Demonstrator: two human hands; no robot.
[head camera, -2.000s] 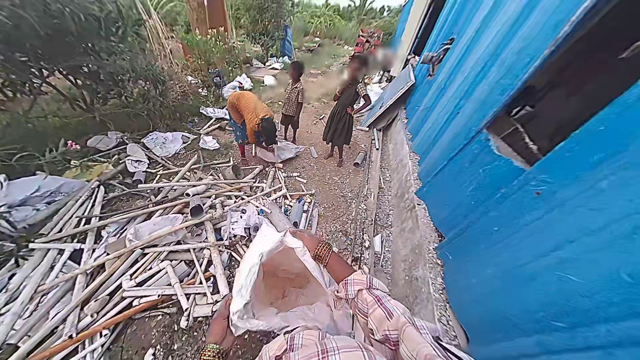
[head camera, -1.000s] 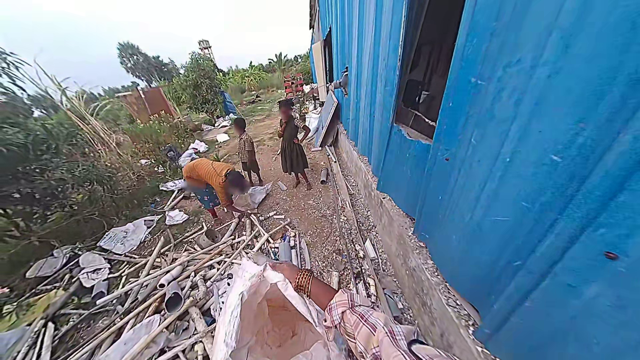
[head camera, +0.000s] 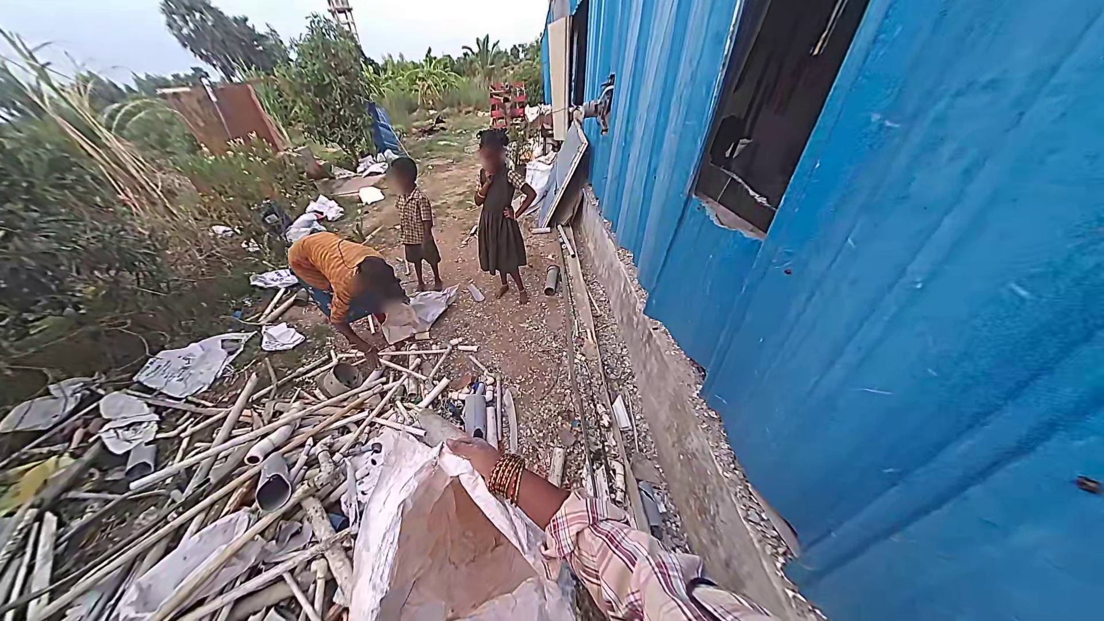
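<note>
My right hand (head camera: 473, 450), with bangles at the wrist, is at the upper rim of a white woven sack (head camera: 466, 543); a grey pipe piece (head camera: 438, 427) lies at its fingertips, and whether the fingers grip it or the sack's edge is hard to tell. The sack's mouth is open towards me, showing a brownish inside. Beyond the hand lie more grey pipe pieces (head camera: 475, 412). To the left spreads a heap of cut plastic pipes (head camera: 250, 483), with wider grey pipe ends among them. My left hand is outside the view.
A person in an orange top (head camera: 332, 267) bends over the heap's far end, by a pale sack (head camera: 423, 312). Two people (head camera: 416, 220) (head camera: 500, 211) stand on the path. A blue corrugated metal wall (head camera: 906, 302) on a concrete base (head camera: 664, 431) runs along the right. Bushes line the left.
The view has tilted up and shifted. My left hand, seen at the sack's left side two seconds ago, is out of view now. The right hand stays at the sack's rim.
</note>
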